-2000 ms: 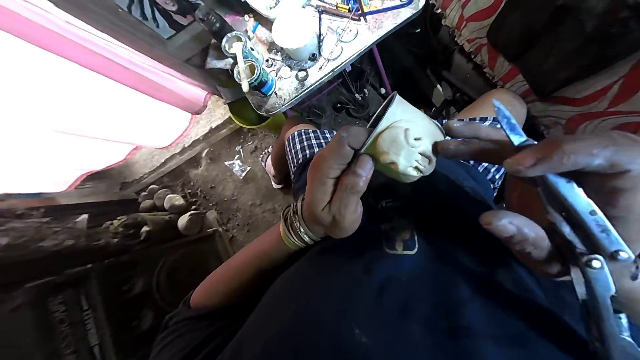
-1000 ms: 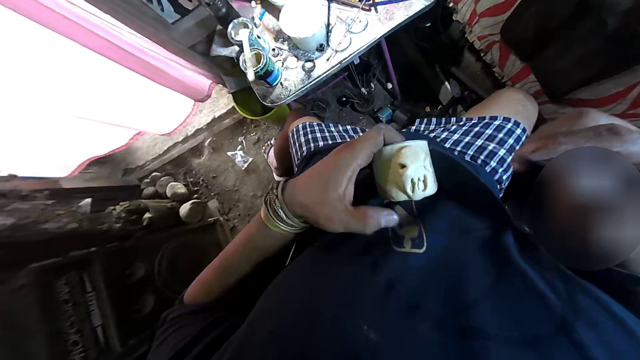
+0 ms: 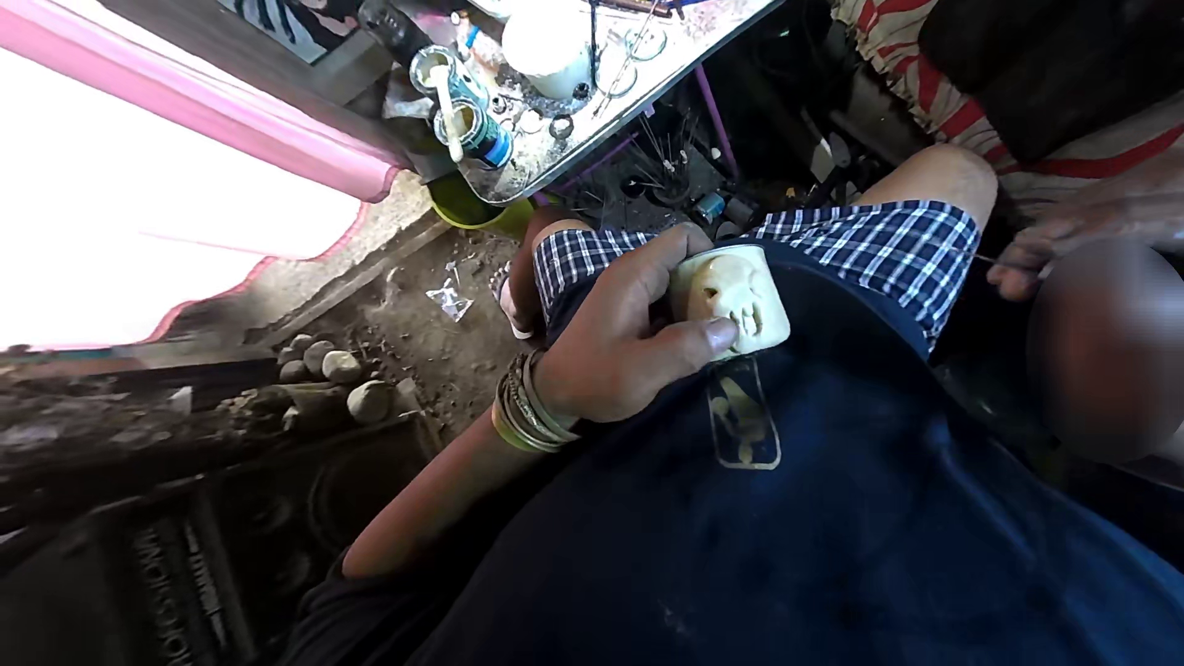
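My left hand [image 3: 615,342], with several bangles at the wrist, grips a pale carved piece [image 3: 772,310] in front of my dark shirt. The piece has rounded corners, a raised face-like relief, a small dark hole and narrow slots. My thumb presses on its front beside the slots; my fingers wrap its far left side. At the right edge, my right hand [image 3: 1027,259] is apart from the piece, beside my knee. A thin tool [image 3: 984,258] appears pinched in its fingertips; its kind cannot be told. A blurred patch hides much near that hand.
A cluttered worktable [image 3: 592,139] stands ahead, bearing open tins [image 3: 476,134], a white container [image 3: 550,55] and rings. A yellow-green basin [image 3: 472,208] sits below it. Rounded stones [image 3: 342,366] lie on the left. A red-patterned cloth [image 3: 1091,153] covers something at the upper right.
The folding multitool or knife seen in my right hand two seconds ago is out of sight. My right hand has moved away from the carved piece, and my left hand has lowered the piece against my shirt.
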